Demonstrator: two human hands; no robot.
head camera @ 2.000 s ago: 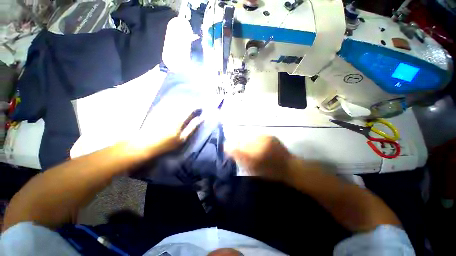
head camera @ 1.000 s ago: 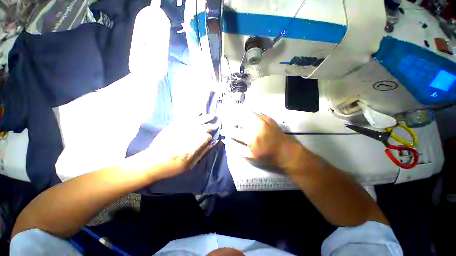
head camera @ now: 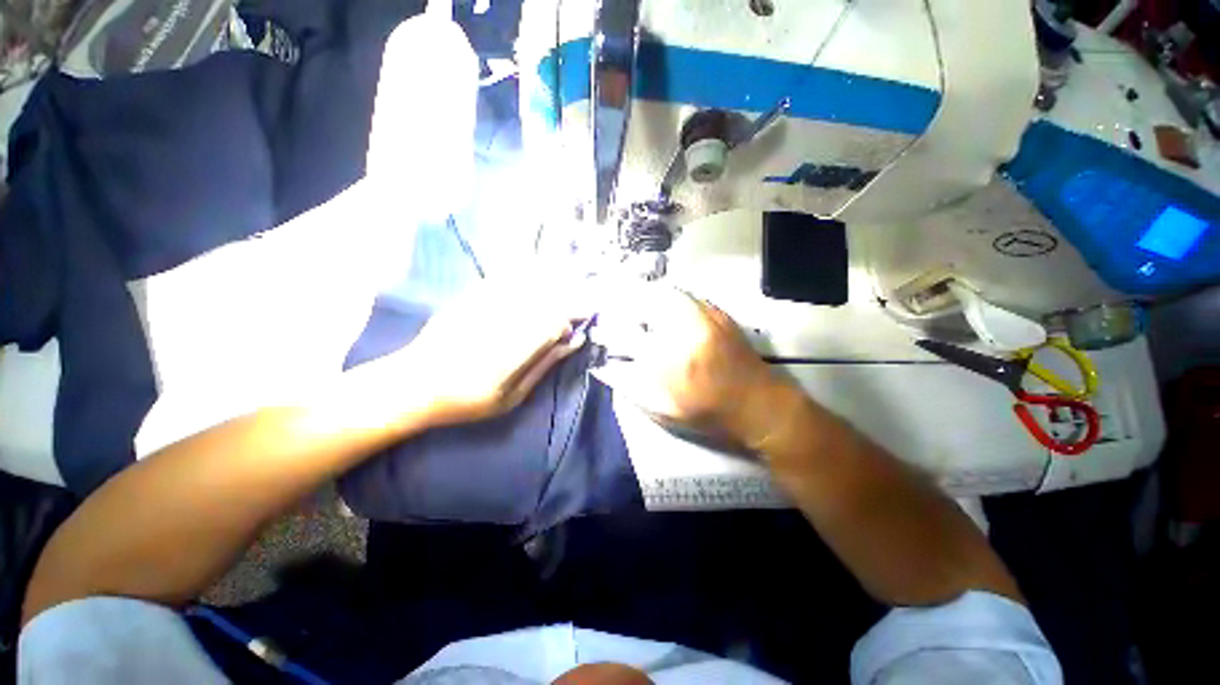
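Note:
A navy garment piece (head camera: 462,471) lies under my hands and hangs at the table's front edge; its upper part is washed out by lamp glare. My left hand (head camera: 495,361) rests on it, fingertips at the folded edge. My right hand (head camera: 689,361) is just right of it, its fingertips close to the left ones at the same edge, partly lost in glare. Both hands are in front of the presser foot and needle area (head camera: 645,238), where the glare hides the needle itself. Both hands appear to grip the fold.
The white machine head (head camera: 803,80) stands behind. A black flat rectangle (head camera: 805,258) lies on the bed. Open scissors (head camera: 1030,381) lie at right, near the blue control panel (head camera: 1124,214). More navy cloth (head camera: 161,147) spreads at left, beside the white glaring lamp shape (head camera: 426,107).
Since two seconds ago, both hands have come together at the fold near the needle, and the cloth in front lies flatter. In the last second the hands have barely moved; the view has shifted slightly.

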